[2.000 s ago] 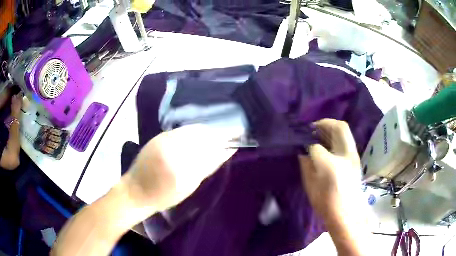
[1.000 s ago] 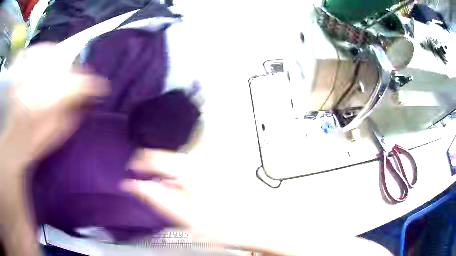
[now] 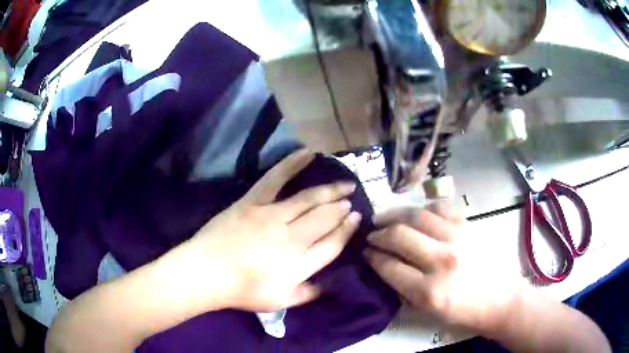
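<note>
The dark purple garment piece [image 3: 345,296] lies across the table, its upper edge at the sewing machine's needle area. Pale grey-lilac patches [image 3: 231,124] show on its left part. My left hand [image 3: 276,241] lies flat on the cloth, fingers a little apart, fingertips left of the needle area. My right hand [image 3: 427,262] has its fingers curled at the cloth's right edge, just below the machine's chrome cover [image 3: 414,89]. The needle and presser foot are hidden. A small white piece [image 3: 274,323] shows below my left hand.
Red-handled scissors [image 3: 555,227] lie right of my right hand. A gold-rimmed dial [image 3: 493,21] and a tension assembly [image 3: 507,89] are on the machine head. A purple box [image 3: 10,224] is at the far left. A ruler scale [image 3: 414,338] runs along the near edge.
The cloth was handled in both hands left of the machine. It now lies against the needle area, with both hands on it. The view has moved closer to the machine head.
</note>
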